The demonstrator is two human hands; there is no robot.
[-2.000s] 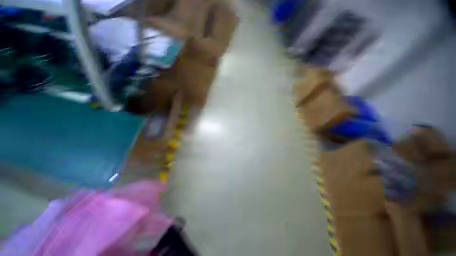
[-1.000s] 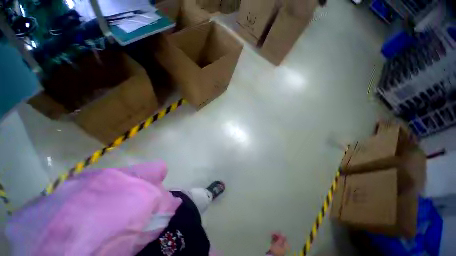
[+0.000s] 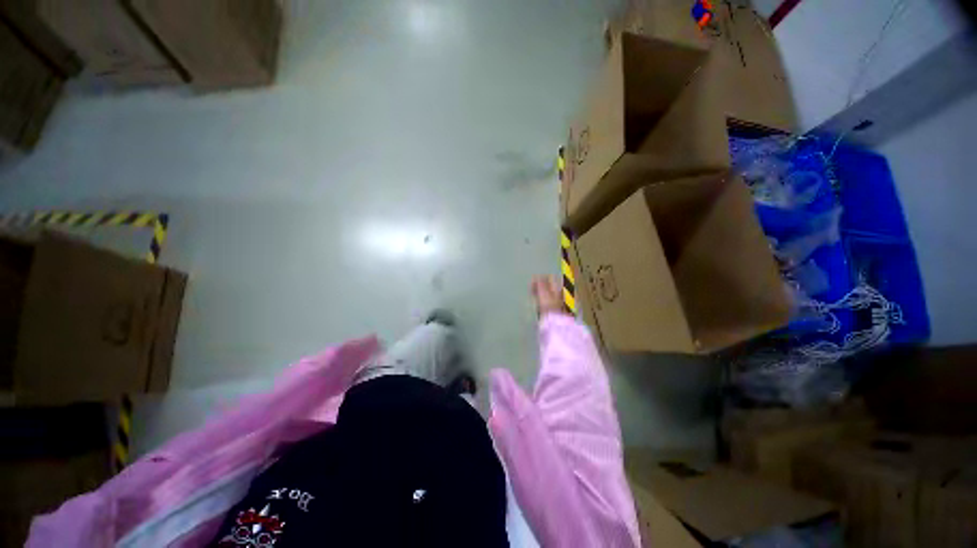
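My right hand (image 3: pixel 547 293) shows small beyond the pink sleeve, beside the yellow-black floor tape. Its fingers point away from me and nothing shows in it, but how far they are apart is hard to tell. My left hand is not visible; only the left pink sleeve (image 3: pixel 289 401) shows. Two open brown cartons stand right of my right hand: the nearer carton (image 3: pixel 627 284) and the farther carton (image 3: pixel 597 139). My right hand does not clearly touch them.
Blue bins (image 3: pixel 878 198) with clear plastic and white cords stand at the right wall. An orange-and-blue ring (image 3: pixel 702 13) lies on cardboard at the top. More cartons stand at upper left (image 3: pixel 220 37), left (image 3: pixel 102 316) and lower right (image 3: pixel 739 492). Grey floor (image 3: pixel 321 161) lies ahead.
The view has turned right and down. The right-side cartons and blue bins are now closer and fuller in view; the green bench has gone. My right hand and sleeve show more fully.
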